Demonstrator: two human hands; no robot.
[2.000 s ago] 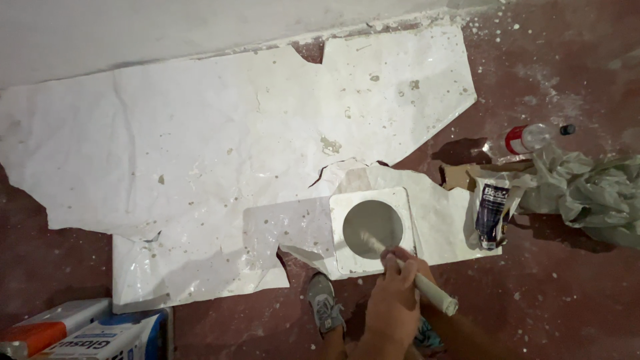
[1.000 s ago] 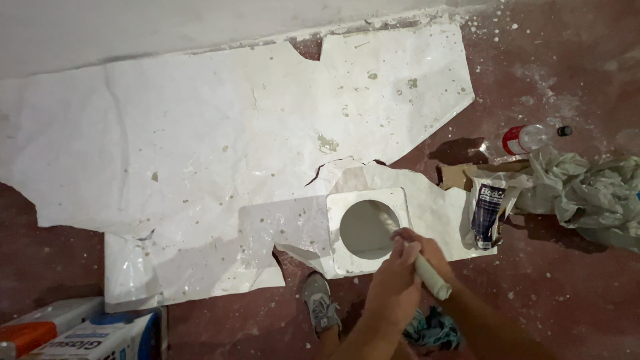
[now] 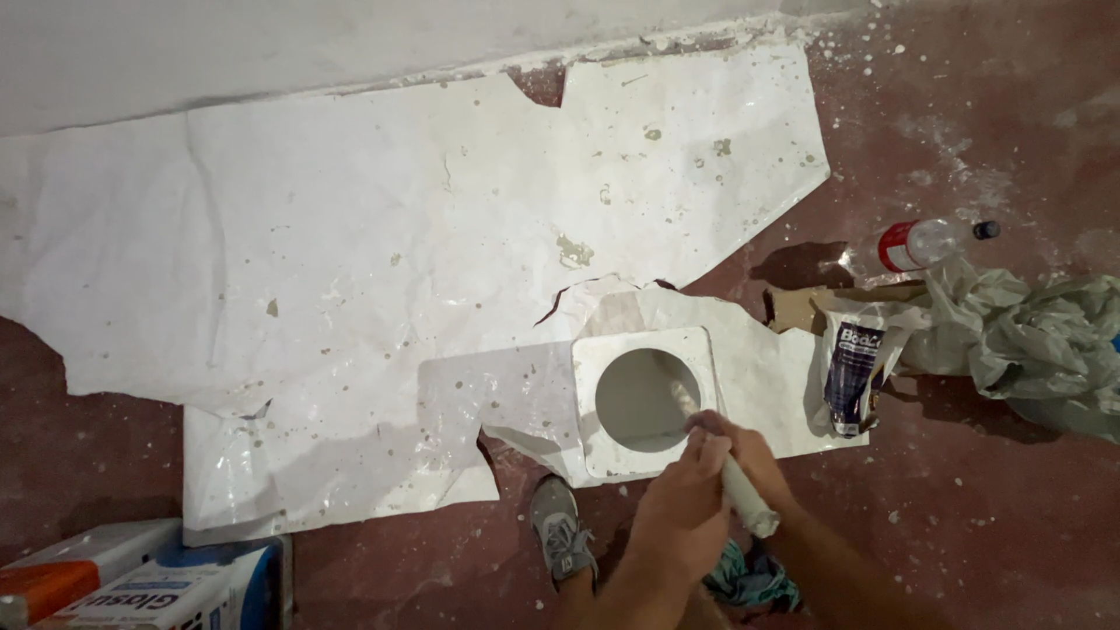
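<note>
A square white bucket with a round opening stands on a paint-spotted white sheet. Both my left hand and my right hand grip a pale round stick just beyond the bucket's lower right edge. The stick's far end slants into the opening, over greyish-white contents; its near end points down and right. My fingers overlap, so part of the stick is hidden.
A crumpled plastic bag, an opened product bag, cardboard and a clear bottle lie at right. Printed containers stand at lower left. A shoe and a greenish cloth are near the bucket. A wall runs along the top.
The stick has shifted within the bucket's opening, and both hands have moved with it, still gripping it. The bucket stays in place on the sheet.
</note>
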